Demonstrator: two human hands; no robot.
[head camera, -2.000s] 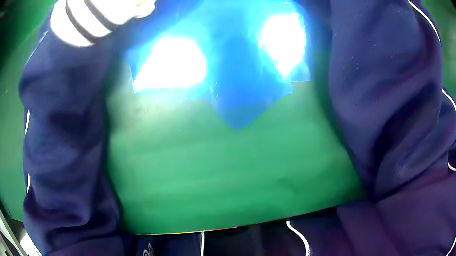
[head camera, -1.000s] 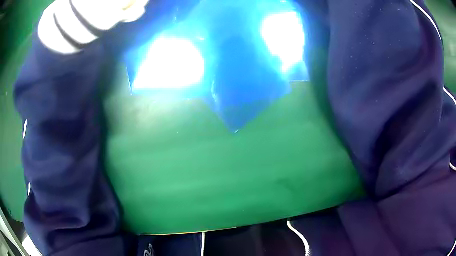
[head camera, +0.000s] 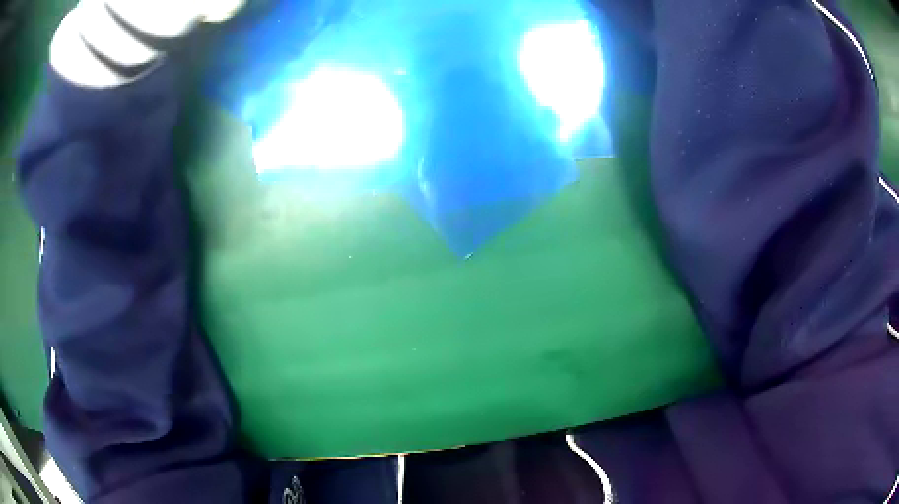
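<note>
Blue translucent film (head camera: 493, 187) lies on the green worktop (head camera: 463, 345) in front of me, with two strong white glare patches and one corner pointing towards my body. Its far part runs out of the top edge. A pale sliver of my left hand (head camera: 222, 8) shows at the top left, past the striped white cuff; its fingers are cut off, so I cannot tell what it holds. My right hand is out of the picture beyond the top edge; only its navy sleeve shows.
My left sleeve (head camera: 113, 266) and right sleeve (head camera: 769, 197) frame the worktop on both sides. The worktop's near edge meets my navy jacket. Pale metal parts (head camera: 25, 458) show at the lower left corner. More green surface shows beyond both sleeves.
My left cuff and the sliver of hand have moved left and slightly up. More blue film shows beside the left sleeve. The right sleeve is almost unchanged.
</note>
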